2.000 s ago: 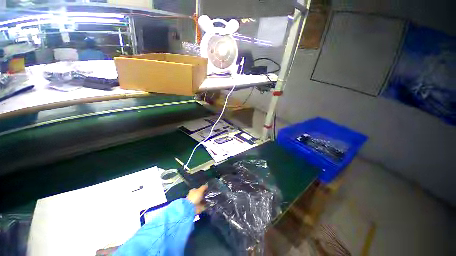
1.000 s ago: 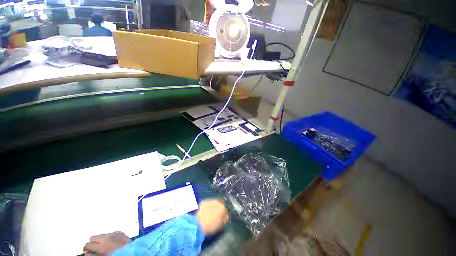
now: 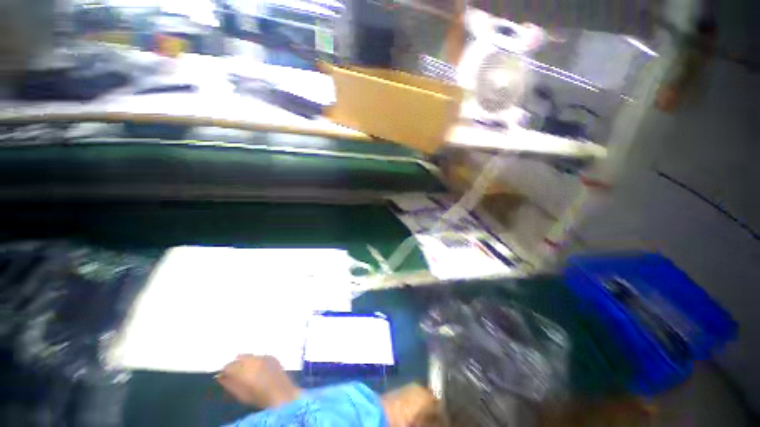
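Note:
The picture is blurred. My left hand (image 3: pixel 260 380) is low in the view, over the front edge of the white sheet (image 3: pixel 225 304); its fingers and anything in them are unclear. My right hand (image 3: pixel 411 406), beyond a blue sleeve, is cut off by the bottom edge, close to the left side of a bagged dark assembly (image 3: pixel 496 354); its grip cannot be made out. A small bright display screen (image 3: pixel 347 340) with a dark blue edge lies between the sheet and the bag. More bagged dark parts (image 3: pixel 50 308) lie at the left.
A blue plastic bin (image 3: pixel 658 317) with bagged parts is at the right. A pale ring (image 3: pixel 360 268) and printed sheets (image 3: pixel 457 242) lie beyond the screen. A brown open box (image 3: pixel 392 104) and a fan (image 3: pixel 500 83) stand on the raised shelf.
The view has turned left, so the bench things appear further right and the left pile shows more. My right hand has moved off the bag since the first frame and now sits lower.

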